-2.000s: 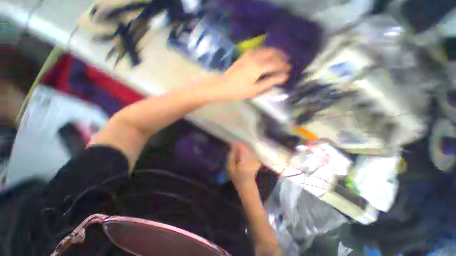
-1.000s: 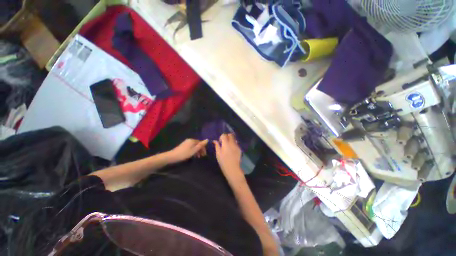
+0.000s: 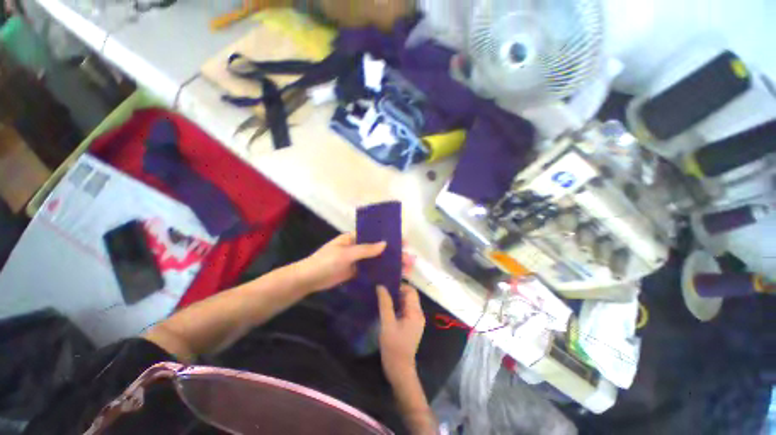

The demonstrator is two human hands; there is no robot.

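Observation:
A narrow dark purple fabric piece (image 3: 379, 242) is held up at the table's front edge, its upper end over the pale tabletop. My left hand (image 3: 336, 259) grips its left edge, thumb on top. My right hand (image 3: 400, 319) pinches its lower part. More purple cloth (image 3: 349, 313) hangs below, in the shadow by the lap; whether it is joined to the held piece I cannot tell. The overlock machine (image 3: 566, 200) stands to the right, with a purple panel (image 3: 492, 153) lying at its upper left.
A white fan (image 3: 517, 55) and thread cones (image 3: 693, 93) stand behind. A blue-striped bundle (image 3: 374, 123), black strips (image 3: 274, 115) and a yellow roll (image 3: 444, 145) lie on the table (image 3: 328, 183). At left, a phone (image 3: 134, 262) lies on a white package (image 3: 64, 246) beside red cloth (image 3: 264, 202).
Both hands have risen from the lap to the table edge, and the purple piece now shows spread flat between them. The view has shifted, bringing the fan and thread cones further in.

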